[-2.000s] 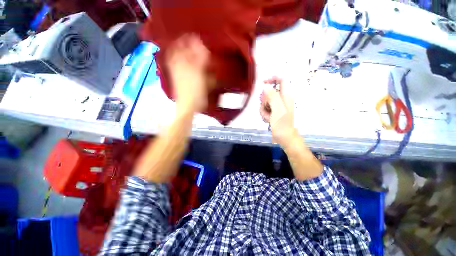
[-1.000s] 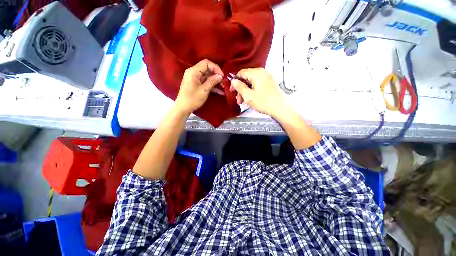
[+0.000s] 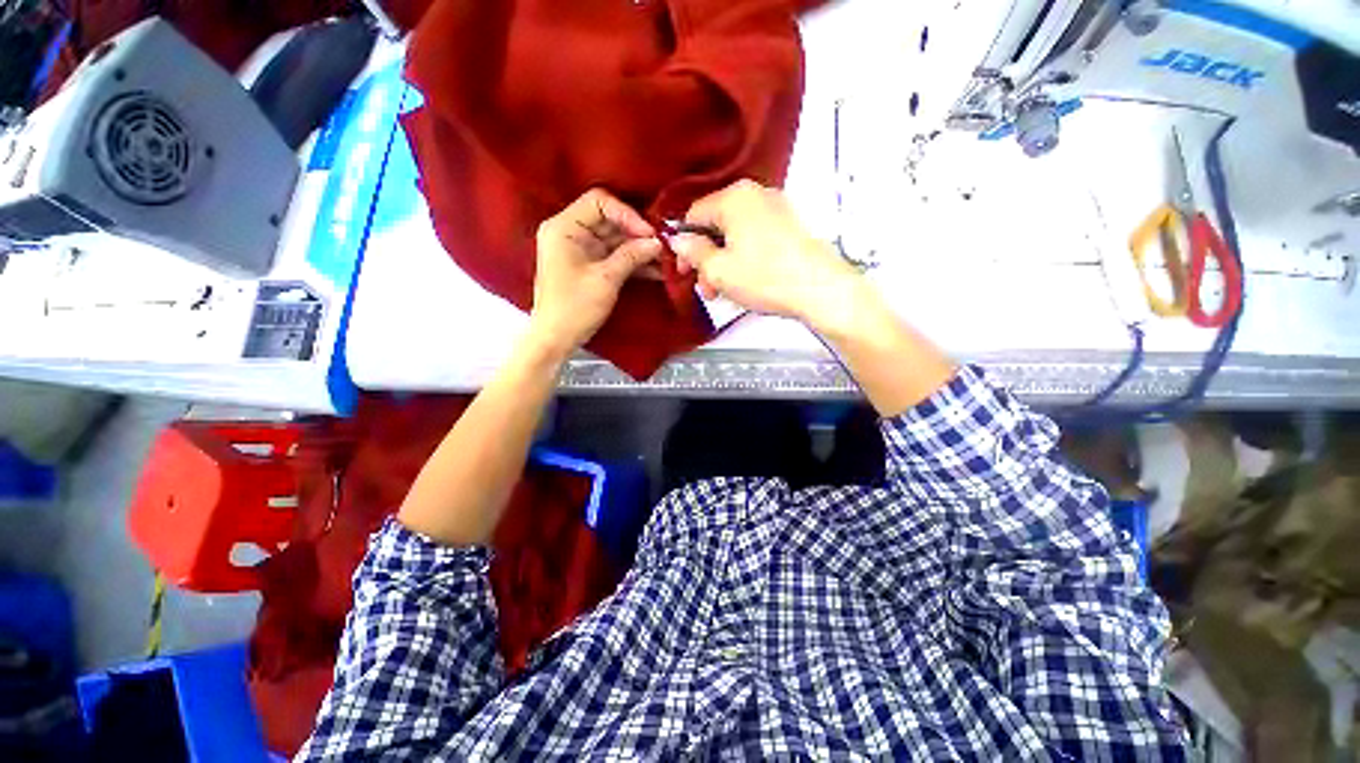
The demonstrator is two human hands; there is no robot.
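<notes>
The dark red garment piece lies bunched on the white table, its pointed lower corner near the front edge. My left hand pinches a narrow fold of the red cloth between thumb and fingertips. My right hand holds small dark thread snips, mostly hidden in the fingers, with the tip at the pinched fold. The fingertips of both hands nearly meet. Any thread there is too small to tell.
The white JACK sewing machine head stands at upper right. Scissors with orange-yellow and red handles lie right, beside a dark blue cord. A grey vented housing stands left. A red stool and blue bins are below.
My left hand has come back to the cloth's lower part and pinches it. My right hand has moved left from the bare table to the fold. The cloth has settled lower, and its white label no longer shows.
</notes>
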